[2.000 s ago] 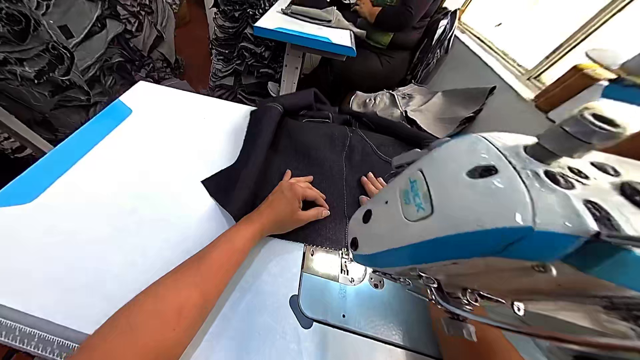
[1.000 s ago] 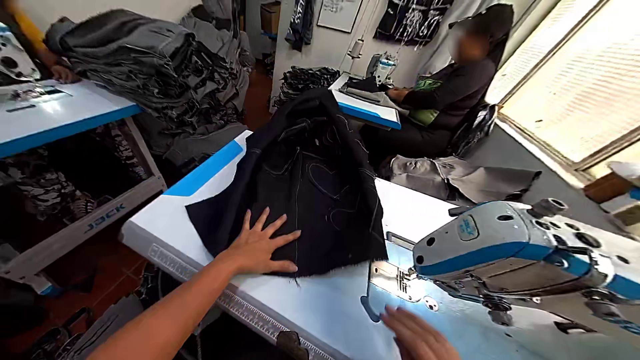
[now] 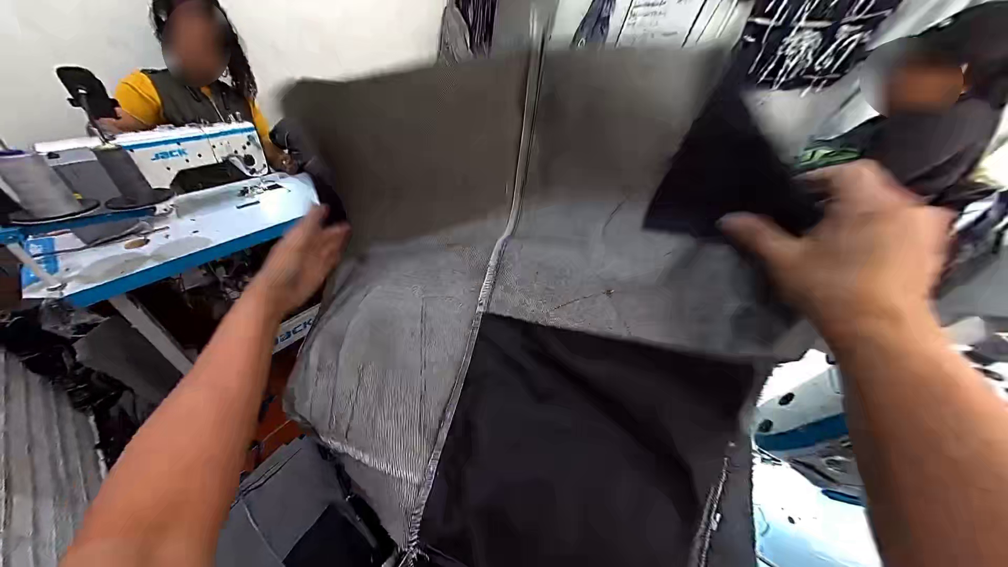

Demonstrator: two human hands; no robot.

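Note:
A sewn denim garment piece (image 3: 394, 331), its grey side towards me, hangs raised in front of me. A stitched seam runs down its middle, and a black pocket-like cloth panel (image 3: 575, 441) covers the lower right part. My left hand (image 3: 303, 256) grips the left edge. My right hand (image 3: 858, 244), blurred, pinches the upper right edge, where a dark flap of cloth (image 3: 724, 165) folds over. The white and blue sewing machine (image 3: 803, 409) stands at the lower right, partly hidden behind the garment and my right forearm.
At the left, a person in yellow sleeves (image 3: 142, 98) sits behind another sewing machine (image 3: 189, 153) with thread cones (image 3: 122, 169). Another person (image 3: 913, 134) is at the upper right. Dark and grey cloth pieces (image 3: 283, 504) lie low at the left.
The garment lay on the machine table earlier and is now held up in both hands, its grey side showing. My right hand has moved up from beside the needle area. The view has swung left.

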